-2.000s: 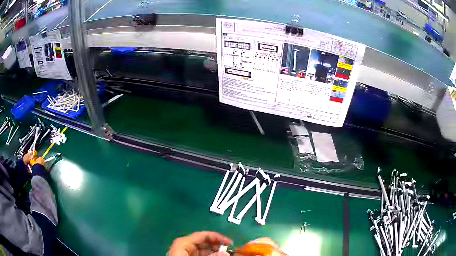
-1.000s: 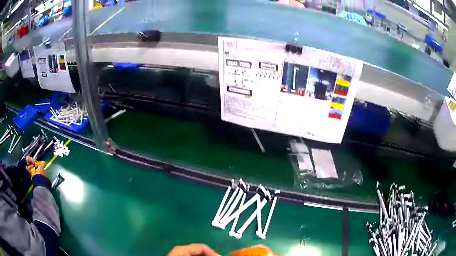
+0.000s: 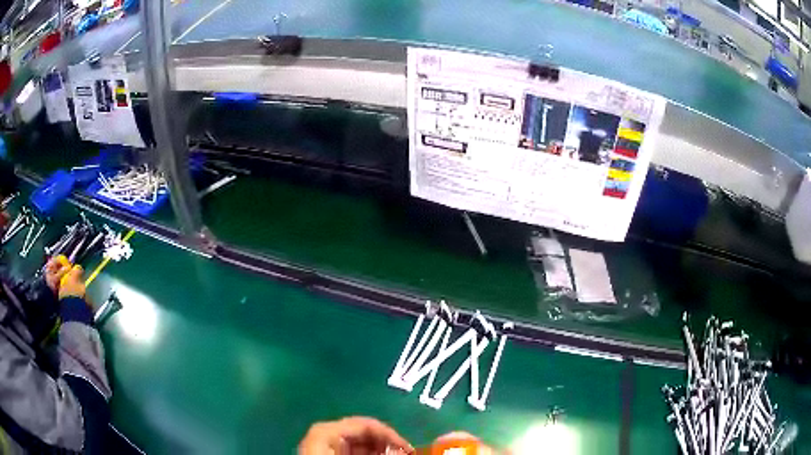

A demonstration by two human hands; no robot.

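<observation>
My left hand (image 3: 354, 436) is at the bottom edge, fingers curled, its lower part cut off. A small pale bit shows at its fingertips, too blurred to name. My right hand (image 3: 458, 443) is just right of it, mostly out of the picture; only a bright orange area with a white spot shows, and I cannot tell whether it is finger covers or a tool. Several white cable assemblies (image 3: 436, 360) lie fanned and crossed by the rail, their dark ends towards it. A large tangled cable pile (image 3: 725, 391) lies at the right.
A metal rail (image 3: 356, 293) crosses behind the cables. Beyond it are a hanging instruction sheet (image 3: 533, 147), a clear plastic bag (image 3: 591, 275) and an upright metal post (image 3: 169, 124). At left, a person's sleeve (image 3: 80, 355) and hands are beside small cables and a blue tray (image 3: 133, 203) of white cables.
The view dipped and came back, and the scene now sits slightly further right. My hands dropped lower in the picture; the white piece seen between them at first is now mostly hidden. The cable groups look unchanged.
</observation>
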